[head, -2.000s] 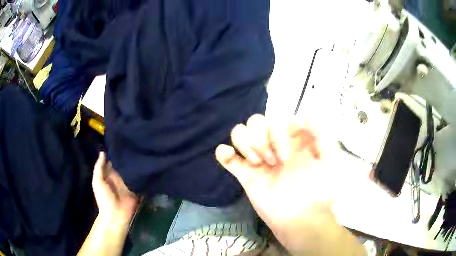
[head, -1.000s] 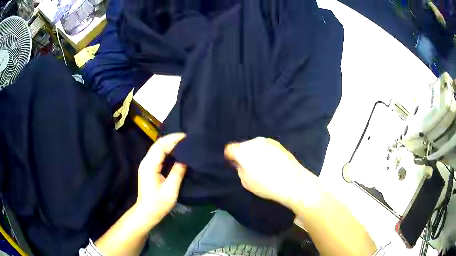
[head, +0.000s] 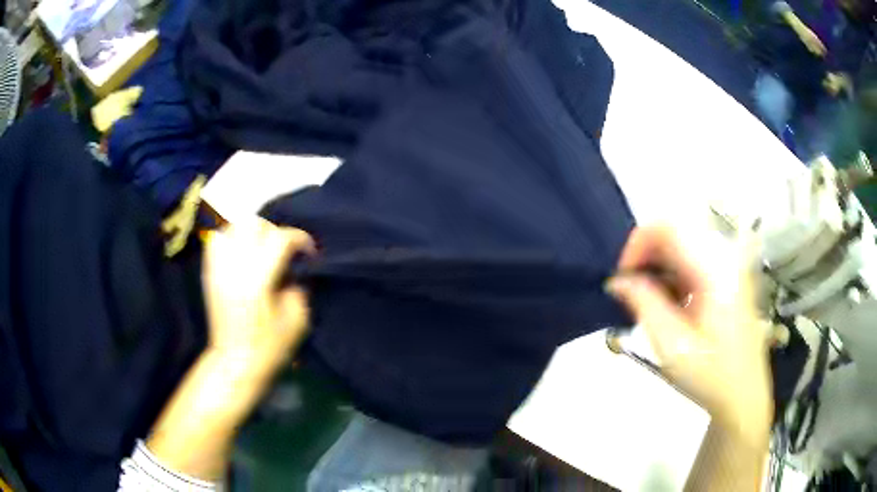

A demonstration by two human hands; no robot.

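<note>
A dark navy garment piece (head: 452,221) lies over the white table and hangs past its front edge above my lap. My left hand (head: 252,288) pinches its edge at the left. My right hand (head: 688,307) pinches it at the right, slightly blurred. The cloth is pulled taut in a straight line between the two hands. The sewing machine head (head: 817,221) is at the right, partly cut off and blurred. The needle area is hidden behind my right hand.
More dark navy cloth (head: 87,307) hangs at the left. A brighter blue bundle (head: 159,144) lies behind it. The white table (head: 702,125) curves away at the upper right. Black scissors (head: 808,394) are partly visible at the right. Part of a fan shows at the far left.
My hands have moved apart, the right one towards the machine, and now stretch the navy cloth between them. A second ago they were closer together over the cloth.
</note>
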